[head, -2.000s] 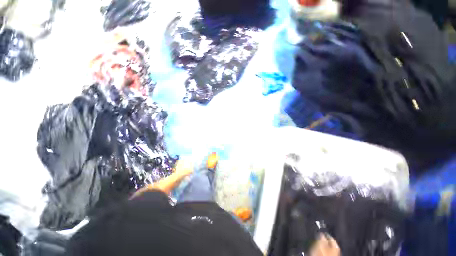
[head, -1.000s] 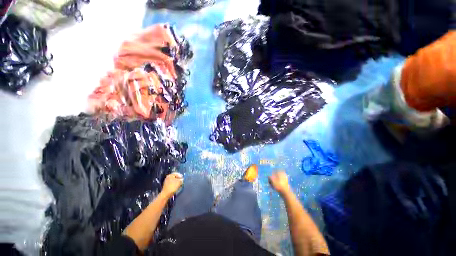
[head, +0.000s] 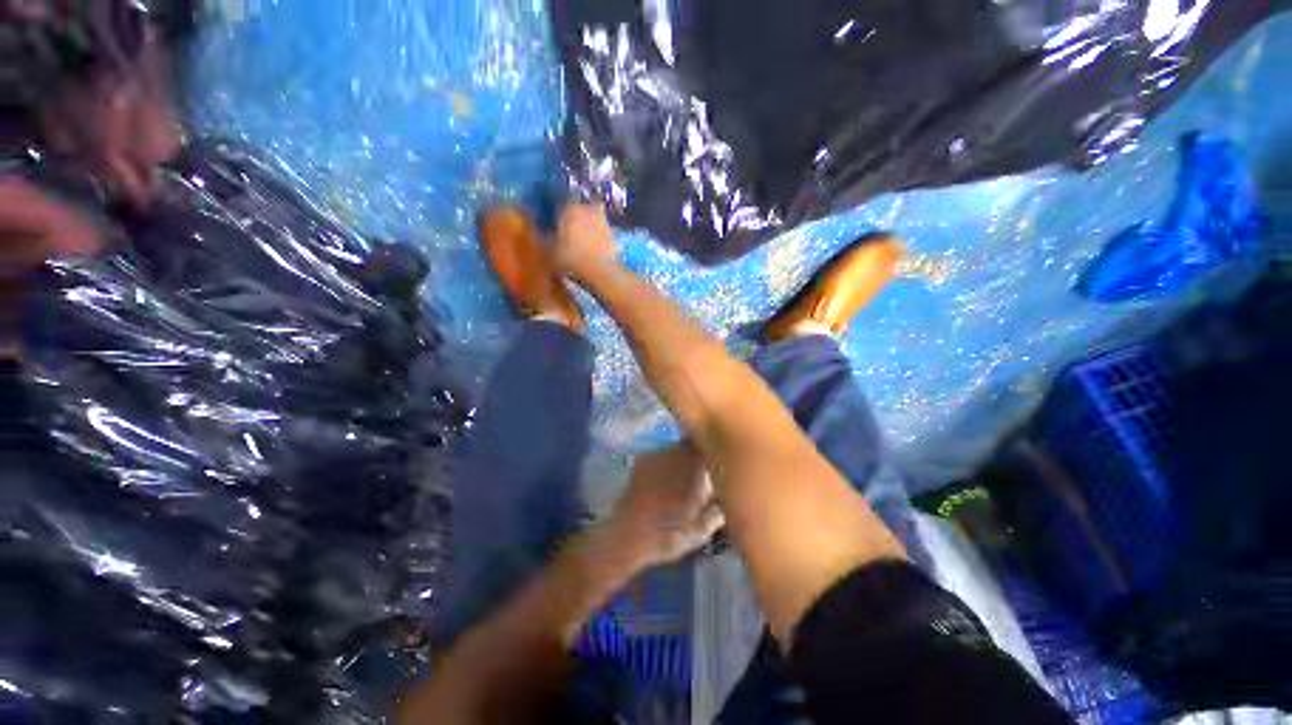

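Note:
Dark bagged garments (head: 907, 106) under shiny clear film lie on the floor across the top of the view. My right hand (head: 582, 244) is at their lower left edge, beside an orange shoe. Its fingers are curled, but blur hides whether they grip the film or a hanger. My left hand (head: 672, 503) is lower, between my legs and beside my right forearm. It is blurred and its fingers look bent; nothing is clearly seen in it. A pile of black bagged garments (head: 213, 425) fills the left side.
My orange shoes stand on the worn blue floor (head: 978, 326). A crumpled bright blue piece (head: 1183, 234) lies at the right. A blue mesh crate (head: 1126, 411) and dark cloth are at the lower right. Blurred salmon cloth (head: 50, 227) shows at the left edge.
The view has moved down and closer to the floor. My right hand has reached the dark bagged garments, and my left hand has moved in between my legs. The orange sleeve is gone from view.

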